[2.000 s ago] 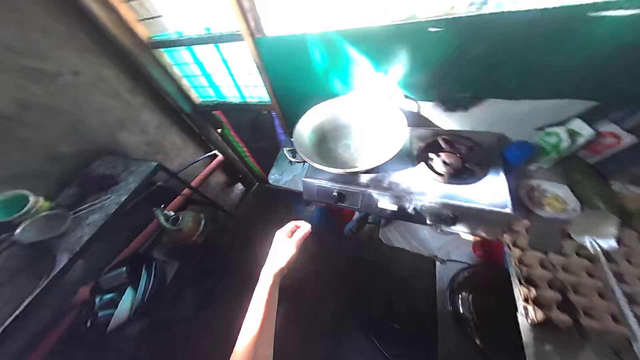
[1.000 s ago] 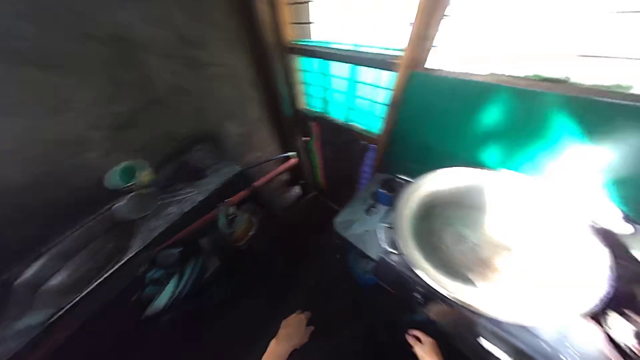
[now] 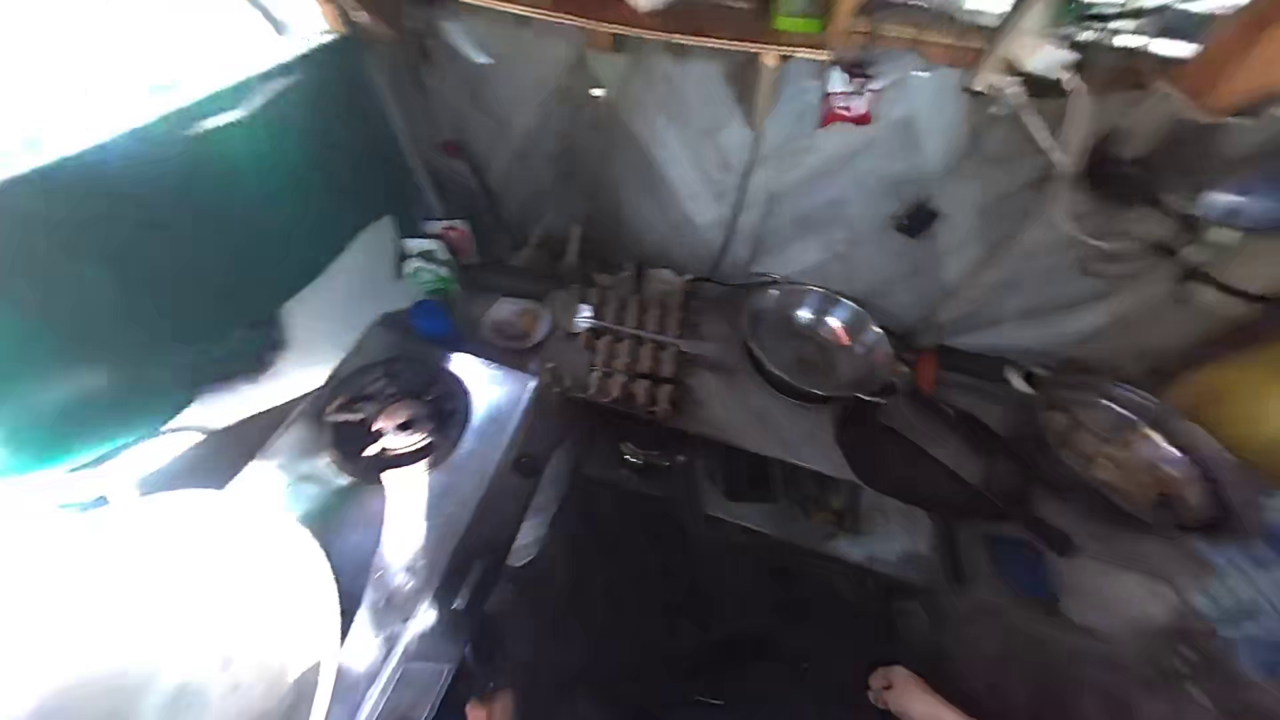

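Observation:
My right hand [image 3: 905,690] shows at the bottom edge, right of centre, with its fingers curled and nothing seen in it. Only a bit of my left hand [image 3: 492,704] shows at the bottom, beside the front of the gas stove [image 3: 480,400]; its fingers are cut off by the frame. A large metal pan [image 3: 170,610], washed out by glare, sits on the stove's near burner. The far burner [image 3: 395,420] has no pot on it. On the counter a metal ladle [image 3: 640,332] lies across cardboard egg trays [image 3: 635,370].
An empty metal wok [image 3: 820,340] stands on the counter [image 3: 740,410], right of the egg trays. Nearer lies a dark pan [image 3: 910,460]. A metal bowl with food [image 3: 1120,450] is at the right, and a small plate [image 3: 516,323] lies behind the stove.
The view has swung far to the right, from the wall and window to the counter. The large pan now lies at the lower left. My hands remain low in view.

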